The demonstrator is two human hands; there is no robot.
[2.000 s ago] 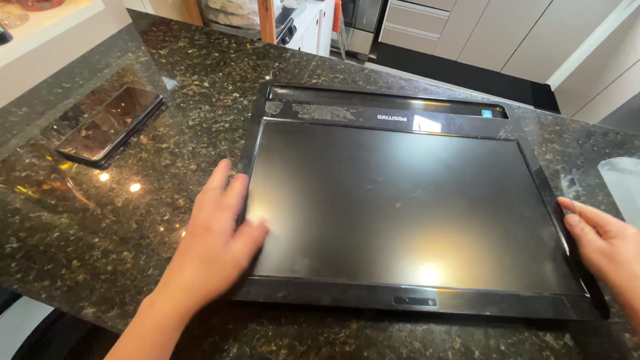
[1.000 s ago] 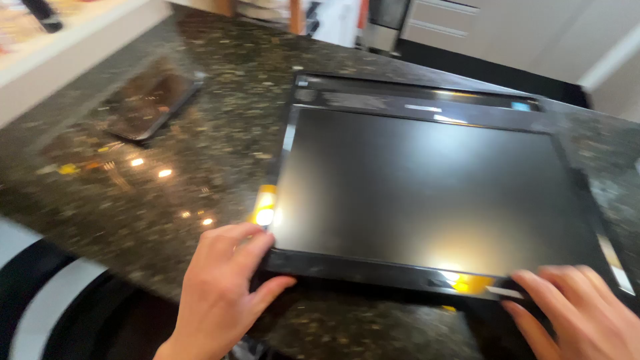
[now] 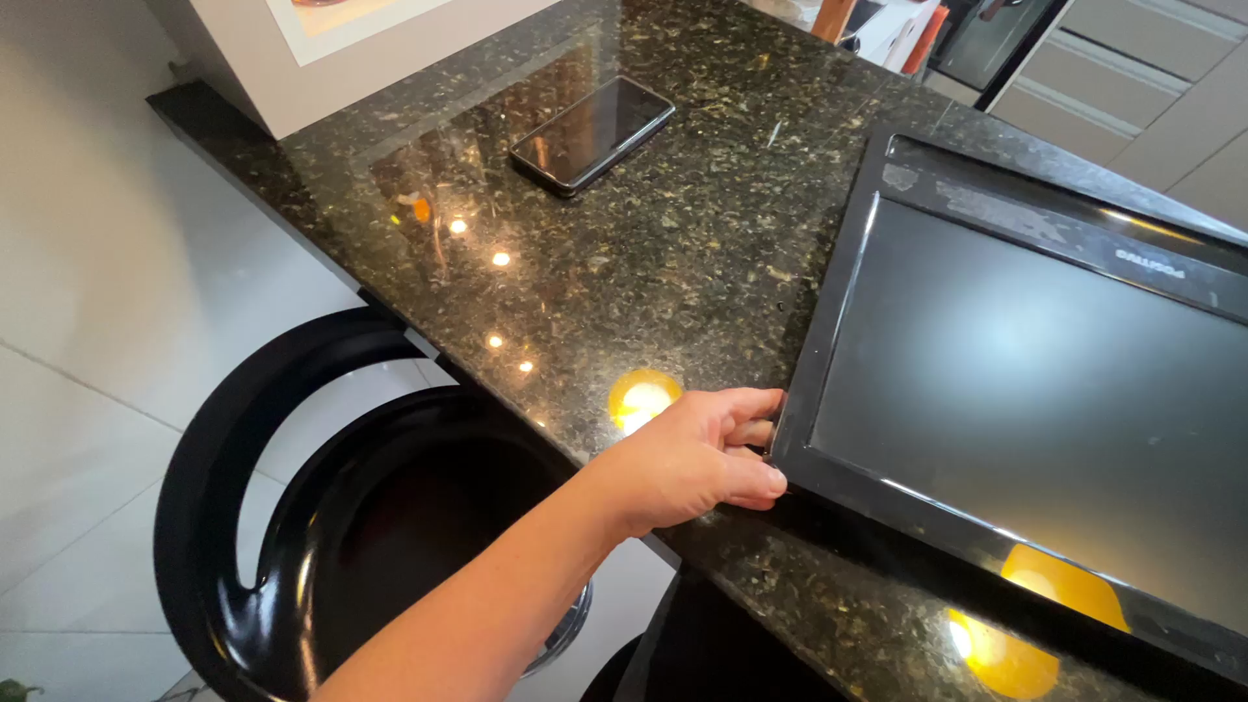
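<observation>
A black Positivo flat-screen monitor or all-in-one computer (image 3: 1033, 390) lies screen up on the dark granite countertop (image 3: 721, 263), its right part cut off by the frame. At its near left corner is my left hand (image 3: 702, 453), fingers and thumb touching the bezel's edge; the fingertips are partly hidden there, so a firm grip cannot be made out. My right hand is out of view. A black smartphone (image 3: 595, 132) lies flat on the granite, up and to the left of the monitor.
A glossy black chair (image 3: 390, 546) with a curved backrest stands by the counter's near left edge. A pale wall or panel (image 3: 370, 58) rises at the counter's far left end. Drawers and cabinets (image 3: 1102, 88) are beyond the far edge, at the upper right.
The view has swung far to the left. My right hand, at the monitor's near edge one second ago, is out of frame. My left hand remains by the monitor's near left corner.
</observation>
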